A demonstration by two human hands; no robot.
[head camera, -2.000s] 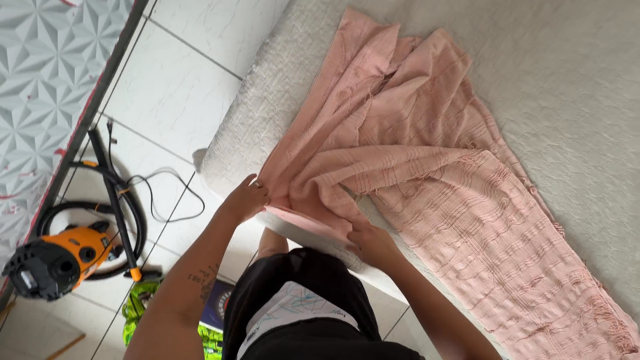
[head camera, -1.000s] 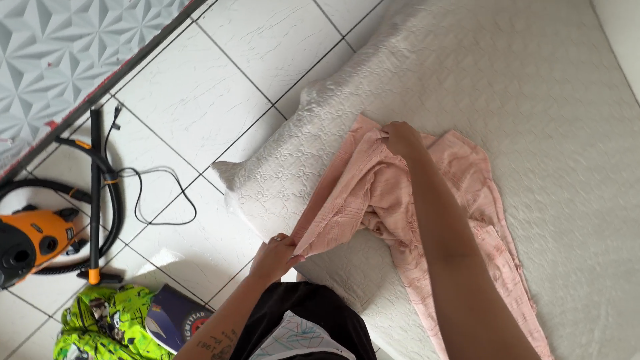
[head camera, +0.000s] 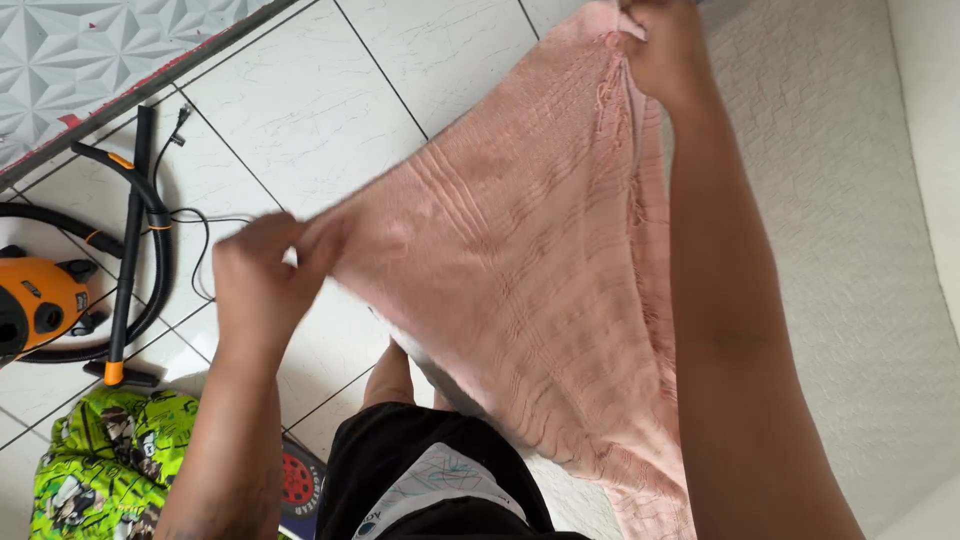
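Note:
A pink fringed woven throw (head camera: 510,262) is held up and stretched between my hands in the head view. My left hand (head camera: 274,262) pinches one corner at the left, over the tiled floor. At the top, my right hand (head camera: 664,49) grips a gathered fringed edge, its fingers partly cut off by the frame. Folds of the cloth hang between and below the hands, with the lower end passing behind my right forearm. Behind it lies a bed or mattress with a pale quilted cover (head camera: 832,225).
On the white tiled floor (head camera: 300,97) at the left stand an orange and black vacuum cleaner (head camera: 45,300), its hose, tube (head camera: 127,277) and cable. Bright green printed fabric (head camera: 105,465) lies near a dark box (head camera: 300,480). A wall (head camera: 930,112) borders the bed at the right.
The throw lay on the bed and is now lifted and spread between my hands. Both hands have moved up and apart, my right hand toward the top of the view.

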